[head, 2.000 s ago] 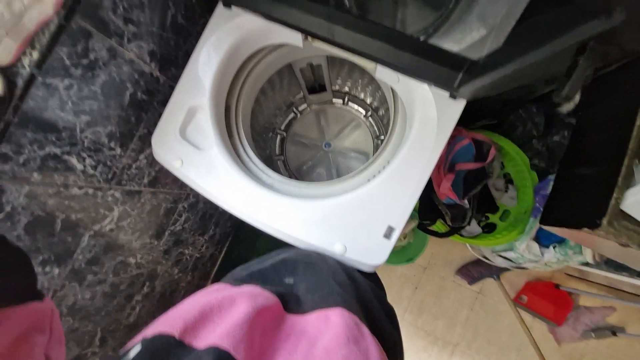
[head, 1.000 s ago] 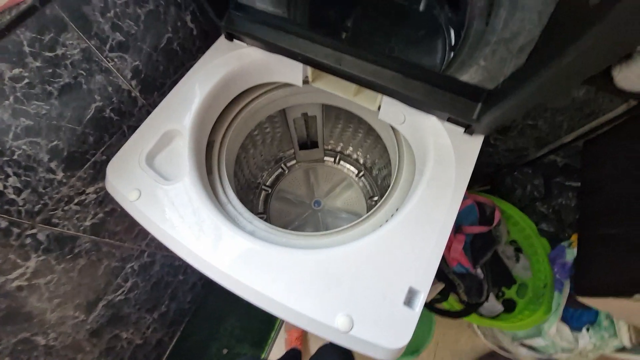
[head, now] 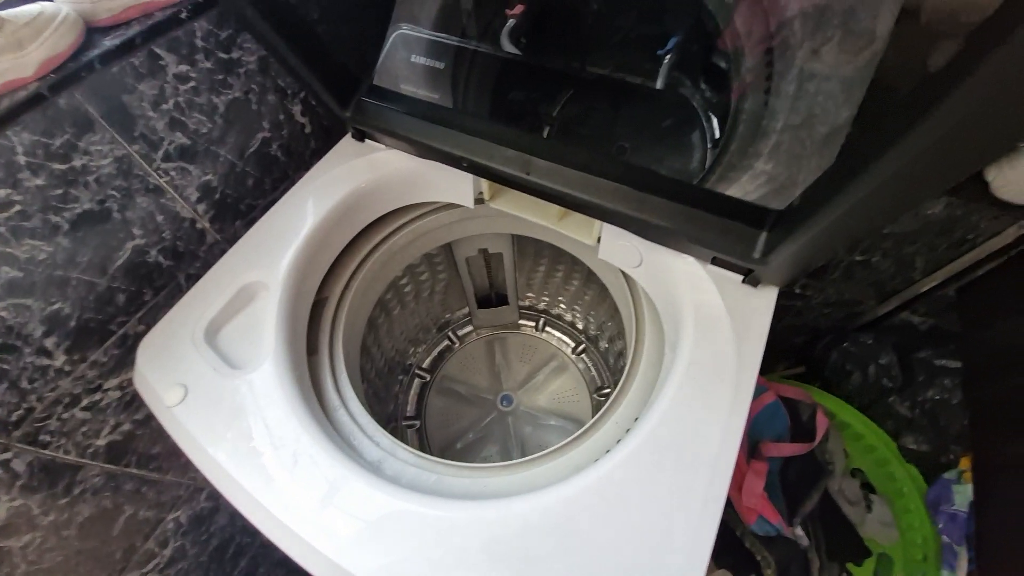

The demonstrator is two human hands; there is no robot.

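Note:
A white Samsung top-loading washing machine (head: 688, 448) fills the middle of the head view, its dark glass lid (head: 592, 96) raised at the back. Inside the steel drum (head: 560, 280) the ribbed pulsator (head: 472, 400) with its blue centre cap shows at the bottom; no clothes are seen in it. A cream plastic piece (head: 540, 212) sits at the rear rim of the opening. Neither my left hand nor my right hand is in view, so what they hold or touch is hidden.
A bright green plastic basket (head: 888, 464) with clothes and a pink-strapped item (head: 756, 480) stands at the machine's right. Dark marbled tiles (head: 160, 184) lie to the left, with pale shoes (head: 36, 44) on a ledge at the top left. Black plastic (head: 888, 384) lies behind the basket.
The view has moved closer over the washing machine. The pink and black clothing at the bottom of the oldest frame is out of view. The lid stays raised.

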